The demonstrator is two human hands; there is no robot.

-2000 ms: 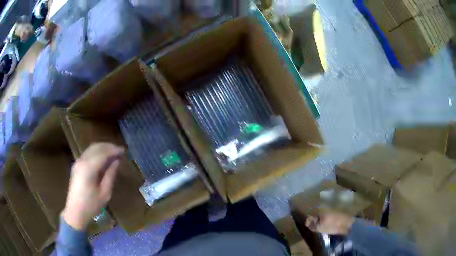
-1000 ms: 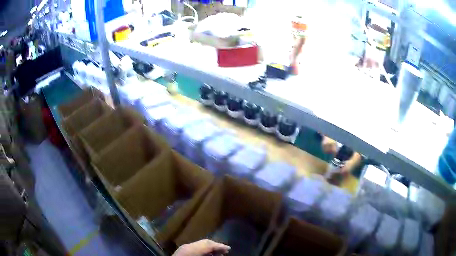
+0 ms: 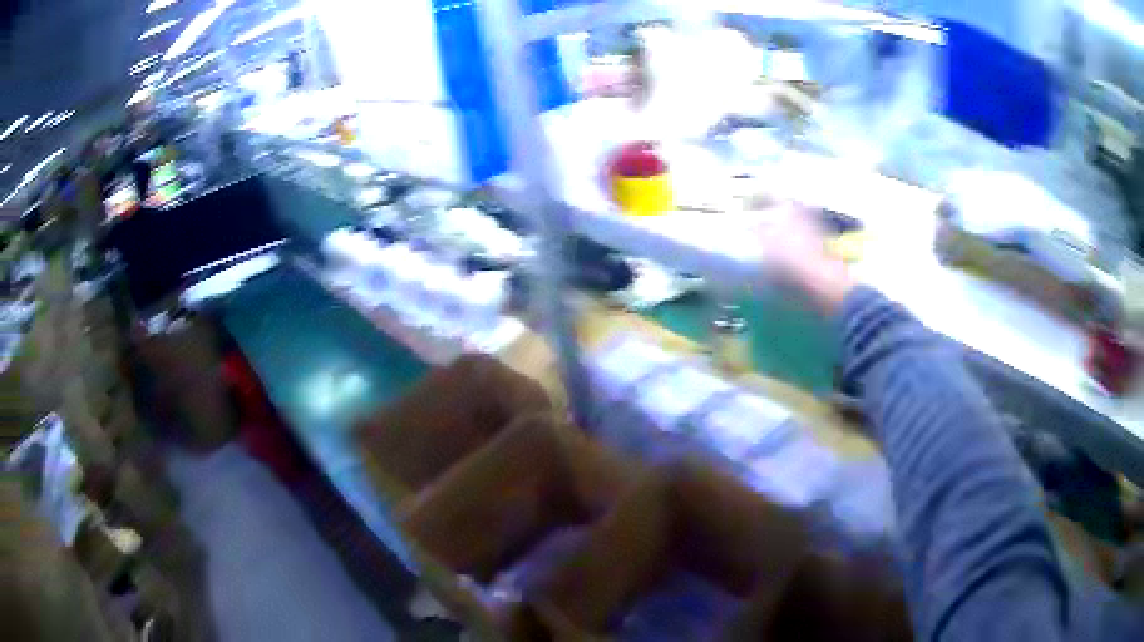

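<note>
My right hand [image 3: 803,257] is blurred, at the end of a grey-blue sleeve that comes in from the lower right. It reaches over the edge of the white shelf [image 3: 703,238], beside a small dark and yellow object [image 3: 847,238]. Whether it holds that object cannot be told. My left hand is not in view. Open brown cartons [image 3: 489,495] stand in a row at bottom centre, some with shiny, unclear contents. A row of white-lilac bagged main units [image 3: 753,433] stands behind them.
A metal post [image 3: 546,238] rises beside the cartons. A red and yellow round thing [image 3: 642,182] is on the shelf. The green bench [image 3: 320,345] runs away to the upper left, with white items along it. Grey floor [image 3: 264,552] lies at lower left.
The view has swung up from the cartons, then further left along the bench. The right arm now stretches up to the shelf. The hand seen low by the cartons earlier is gone from view.
</note>
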